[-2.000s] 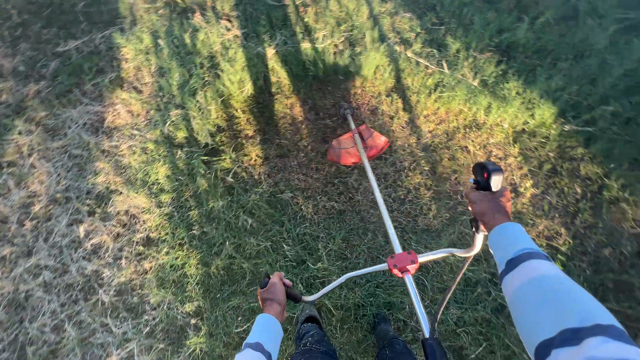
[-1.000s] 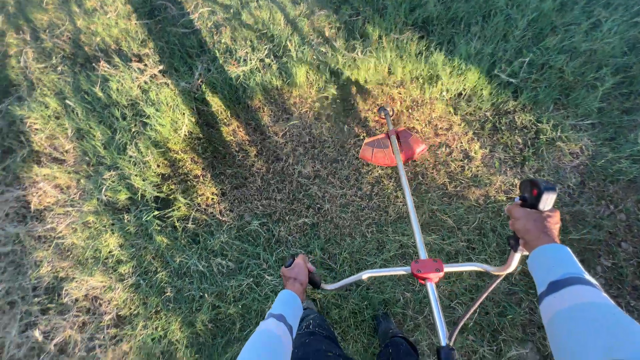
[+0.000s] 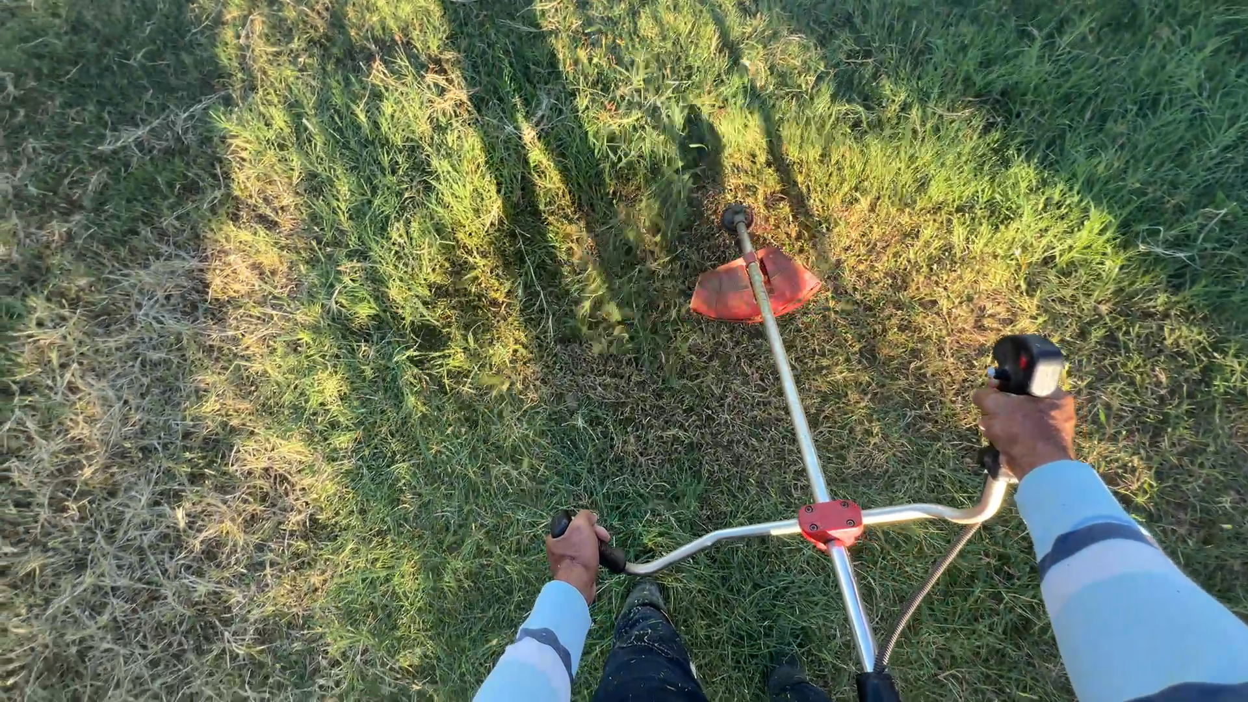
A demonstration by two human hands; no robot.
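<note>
A brush cutter's metal shaft (image 3: pixel 792 390) runs from the bottom right up to its gear head (image 3: pixel 737 217) over the grass. Just behind the head sits a red guard (image 3: pixel 756 286). A red clamp (image 3: pixel 830 524) joins the shaft to a silver handlebar (image 3: pixel 717 539). My left hand (image 3: pixel 575 554) is closed round the black grip at the bar's left end. My right hand (image 3: pixel 1027 425) holds the upright right grip, topped by a black control housing (image 3: pixel 1028 366). A cable (image 3: pixel 926 590) runs down from that side. The cutting part under the head cannot be made out.
Taller green grass (image 3: pixel 1150 127) stands at the upper right, and dry, pale grass (image 3: pixel 127 468) lies on the left. Short cut grass (image 3: pixel 673 419) surrounds the guard. Long shadows cross the ground. My boots and dark trousers (image 3: pixel 647 658) show at the bottom.
Over the last second the cutter's head and guard have swung left over the grass, after sitting further right. Both hands have kept their hold on the grips. The view has shifted too.
</note>
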